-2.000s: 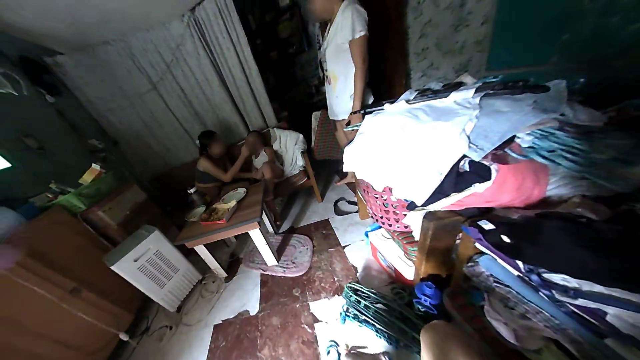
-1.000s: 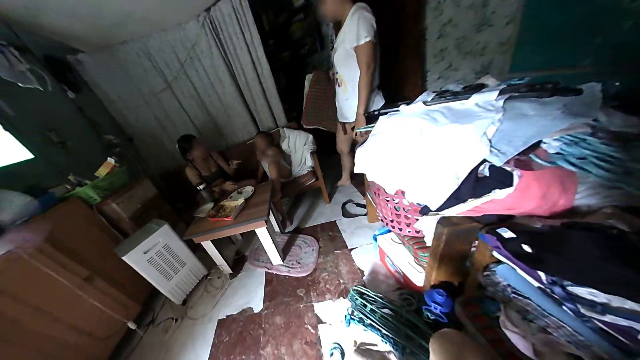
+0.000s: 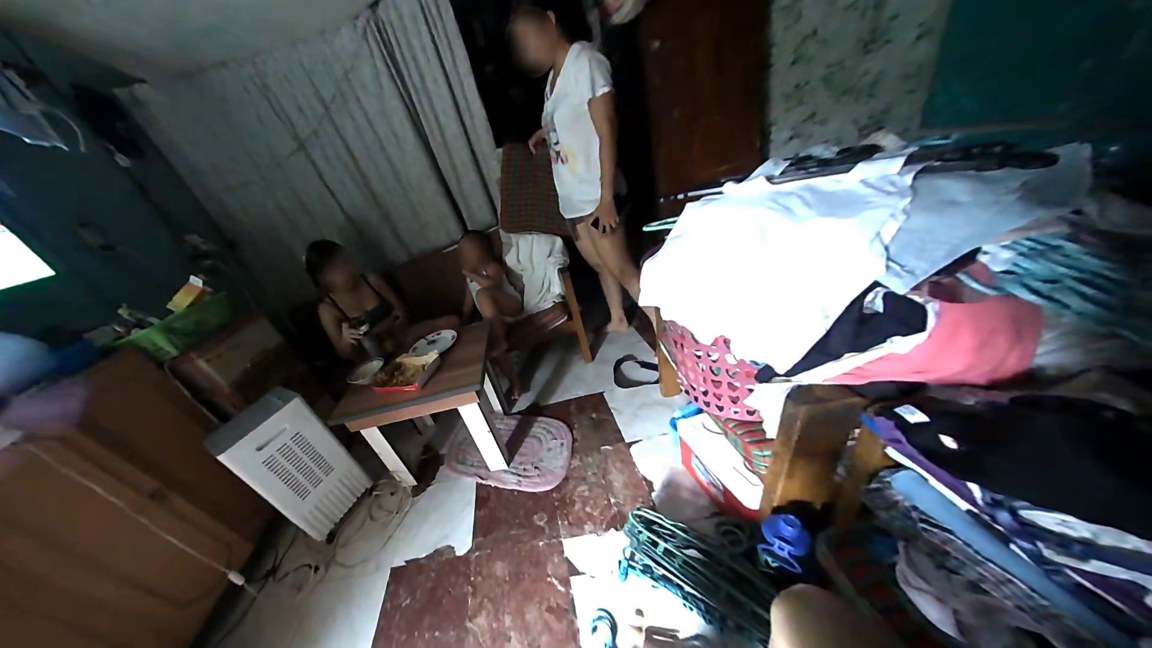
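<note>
Neither my left hand nor my right hand shows in the head view; a bare knee or leg of mine appears at the bottom edge. Beside it on the floor lies a bundle of green wire hangers (image 3: 693, 571), with a blue plastic object (image 3: 785, 543) at its right. White cloth (image 3: 774, 261) is spread over a pink plastic basket (image 3: 711, 369) at the right. A pink garment (image 3: 963, 340) and more hangers (image 3: 1062, 283) lie behind. Nearer to me, a black garment (image 3: 1035, 450) tops a pile of folded clothes.
A low wooden table (image 3: 423, 387) holds a food tray (image 3: 405, 371) and a plate (image 3: 434, 342). Two people sit behind it; another person (image 3: 576, 135) stands by a chair. A white appliance (image 3: 292, 463), loose cables (image 3: 382, 513) and an oval rug (image 3: 540, 454) are on the floor.
The standing person has shifted posture, with one arm now toward the chair. The seated person at the left has lowered an arm that was raised toward the other seated person.
</note>
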